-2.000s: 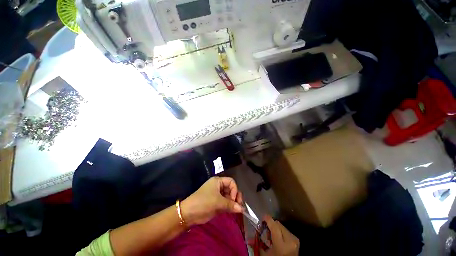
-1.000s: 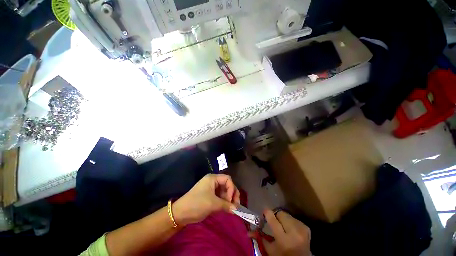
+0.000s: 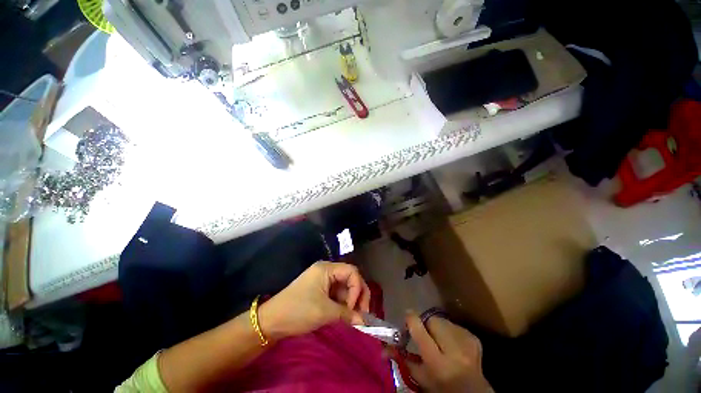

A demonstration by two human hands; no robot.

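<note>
My right hand (image 3: 442, 349) holds scissors (image 3: 392, 335) with red and dark handles over the pink clothing on my lap. The silver blades point left and are slightly apart. My left hand (image 3: 332, 298) has thumb and fingertips pinched together at the blade tips. Something tiny may be between them, but it is too small to make out. A dark garment piece (image 3: 165, 253) with a small pale mark lies over the table's front edge, left of my hands.
The white table (image 3: 323, 161) holds a heap of small metal bits (image 3: 88, 169), a dark-handled tool (image 3: 269, 150), red snips (image 3: 352, 97), yellow snips (image 3: 348, 63) and an open box (image 3: 565, 73) under the sewing machine (image 3: 261, 11). A cardboard box (image 3: 511, 257) and dark cloth (image 3: 607, 330) are below right.
The scissor blades have turned from slanting down-right to nearly level and opened slightly. My right hand has shifted a little right. The view has moved slightly.
</note>
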